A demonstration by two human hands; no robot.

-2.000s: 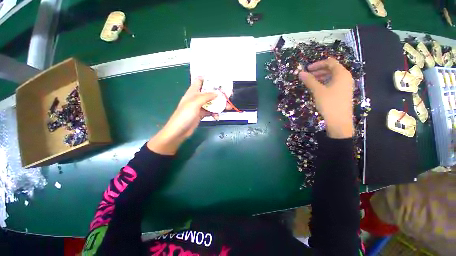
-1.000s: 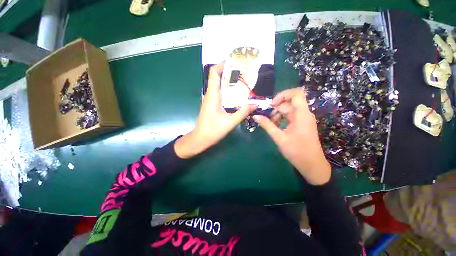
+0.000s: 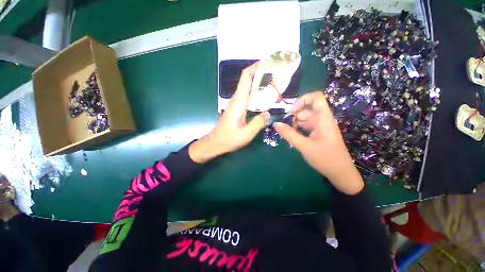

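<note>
My left hand (image 3: 231, 127) holds a cream housing (image 3: 276, 71) by its left side, tilted over the white pad (image 3: 259, 29) and its black band (image 3: 234, 74). A dark square component (image 3: 266, 80) and a red wire show inside the housing. My right hand (image 3: 314, 130) is at the housing's lower right, its thumb and fingers pinched at the red wire's end. A small electronic module (image 3: 270, 137) shows just below, between the hands; whether the fingers touch it cannot be told.
A large heap of small electronic modules (image 3: 377, 90) lies right of the pad. Beyond it, a black mat (image 3: 449, 106) bears cream housings (image 3: 470, 121). An open cardboard box (image 3: 121, 90) with dark parts stands at left, with crinkled clear plastic (image 3: 26, 164) beside it.
My right hand has come from the heap to the housing, which my left hand has turned to show its inside. In the last second the white piece at the fingertips has gone from view.
</note>
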